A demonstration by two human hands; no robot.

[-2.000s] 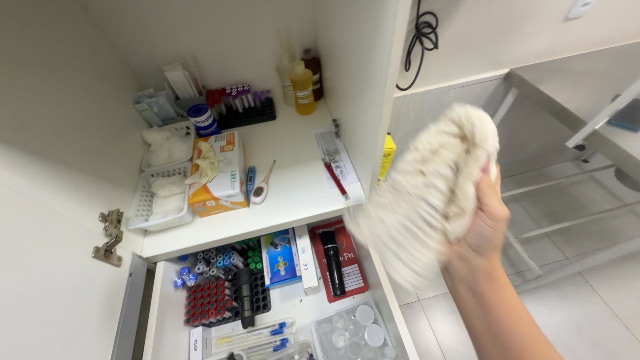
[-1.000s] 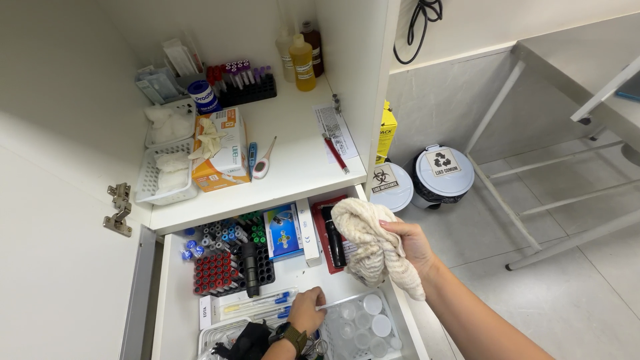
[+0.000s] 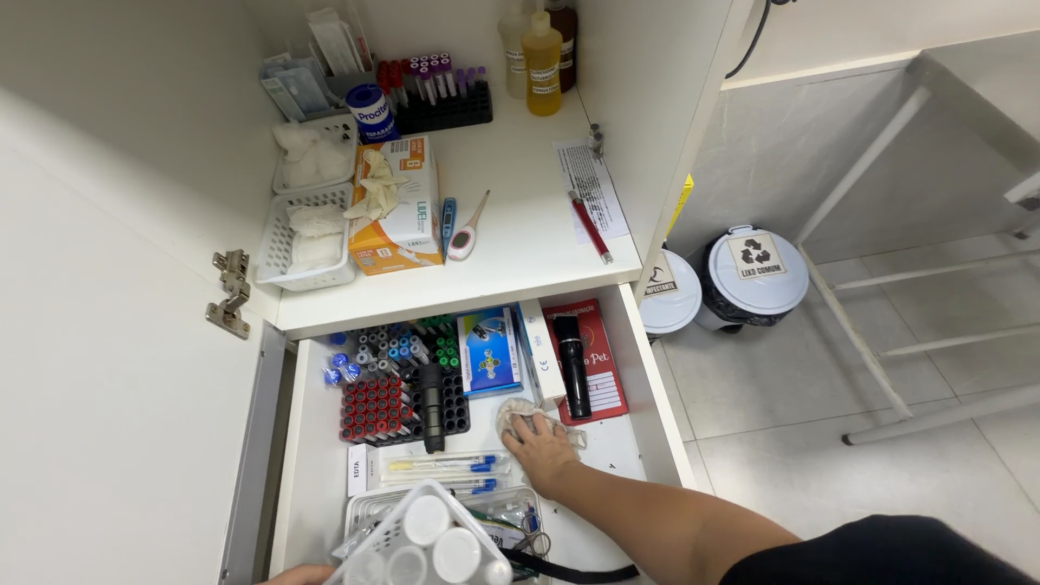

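Observation:
Inside the open white drawer point(image 3: 658, 390), my right hand point(image 3: 540, 447) presses a bunched off-white cloth point(image 3: 520, 410) against the drawer floor, beside the boxes and the swab tubes. My left hand point(image 3: 302, 575) is at the bottom edge, mostly cut off, at the side of a white plastic basket point(image 3: 390, 508) of lidded clear cups point(image 3: 455, 555), which is tilted above the drawer. Near the cloth lie a blue box point(image 3: 489, 349), a long white box point(image 3: 542, 353), a black clipper-like device point(image 3: 574, 366) on a red booklet point(image 3: 603, 349), and packaged swabs point(image 3: 443, 465).
Racks of red-capped tubes point(image 3: 374, 409), a black flashlight point(image 3: 431, 406) and scissors point(image 3: 532, 535) are in the drawer. On the shelf above stand a glove box point(image 3: 402, 203), baskets, thermometers and bottles point(image 3: 543, 65). Lidded bins point(image 3: 757, 268) stand right of the cabinet, by a metal table frame.
The basket of cups has left the drawer's front right and is now lifted at the left. My right hand has brought the cloth down from above the drawer's right side onto its floor.

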